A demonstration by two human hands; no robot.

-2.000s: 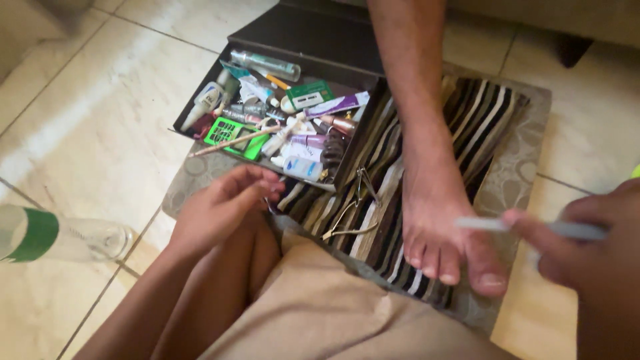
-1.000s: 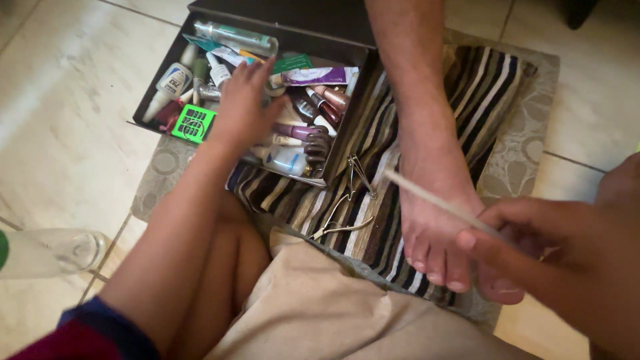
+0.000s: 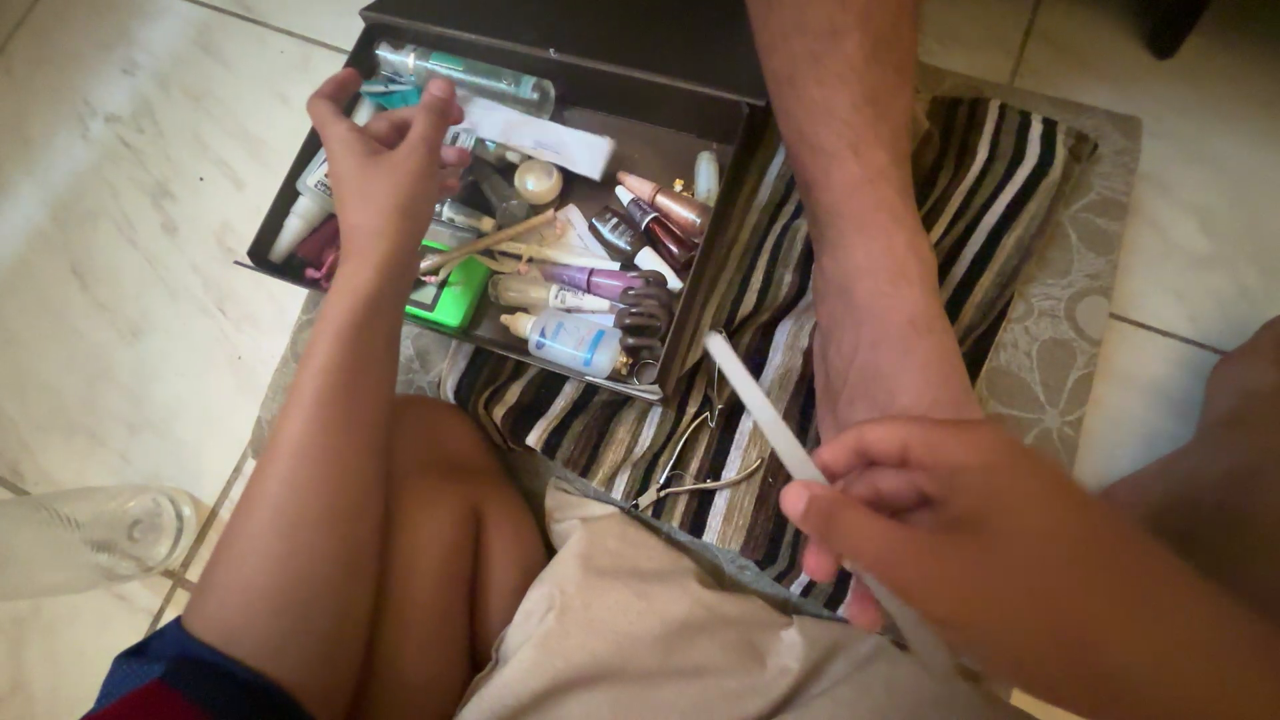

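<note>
My left hand (image 3: 390, 160) hovers over the left part of a black box (image 3: 700, 235), thumb and fingers apart; whether it touches anything there I cannot tell. Around it in the box lie a clear bottle (image 3: 500, 83), a white box or tube (image 3: 540, 135), wooden sticks (image 3: 490, 243), a green case (image 3: 462, 292), nail polish bottles (image 3: 668, 205) and a small dropper bottle (image 3: 570, 342). My right hand (image 3: 890, 490) grips a pale nail file (image 3: 760, 405), held above another person's foot (image 3: 880, 330), hiding its toes. Metal cuticle nippers (image 3: 690, 485) rest on the striped cloth (image 3: 600, 420).
The striped cloth lies on a grey patterned mat (image 3: 1065, 260) over the tiled floor (image 3: 110, 330). A clear bottle (image 3: 90, 535) lies at the left. A beige cushion or cloth (image 3: 650, 630) covers my lap. A dark furniture leg (image 3: 1168, 25) stands at the top right.
My left hand has gone from beside the box to over its contents, now at its left part. Things in the box have shifted. My right hand keeps the file, its tip now pointing up-left.
</note>
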